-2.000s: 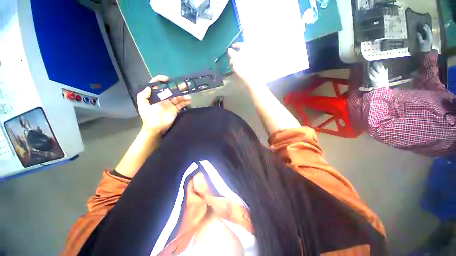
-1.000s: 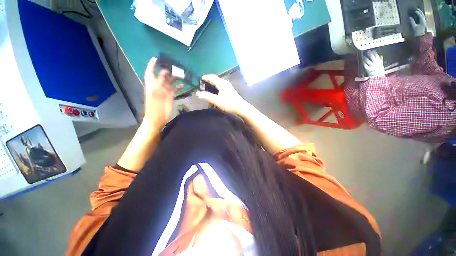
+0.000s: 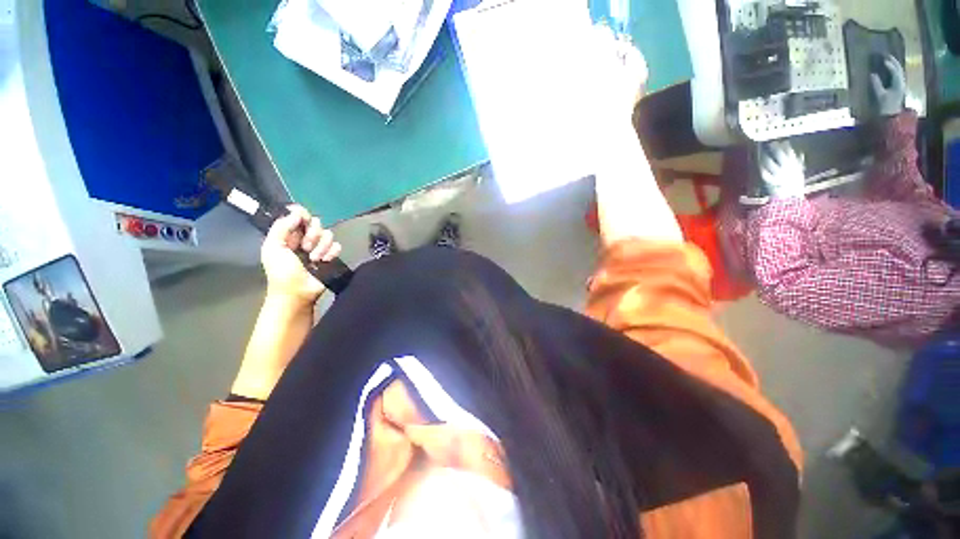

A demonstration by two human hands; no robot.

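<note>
My left hand (image 3: 298,253) is closed round a long black panel (image 3: 251,206) with a small white label near its upper end. The panel is tilted, its far end towards the blue-and-white machine. My right hand (image 3: 621,65) reaches over the green bench, beside the upper right of a bright white sheet (image 3: 532,105). That hand is washed out by glare, and I cannot tell whether its fingers hold anything.
On the green bench (image 3: 358,168) lies white and clear wrapping (image 3: 363,53) with dark pieces. A blue-and-white machine (image 3: 137,126) stands at left. At right, a person in a checked sleeve (image 3: 832,253) and pale gloves works by a red stool (image 3: 703,247).
My right hand has left the panel and moved up and right, past the white sheet. My left hand has lowered and swung the panel towards the machine.
</note>
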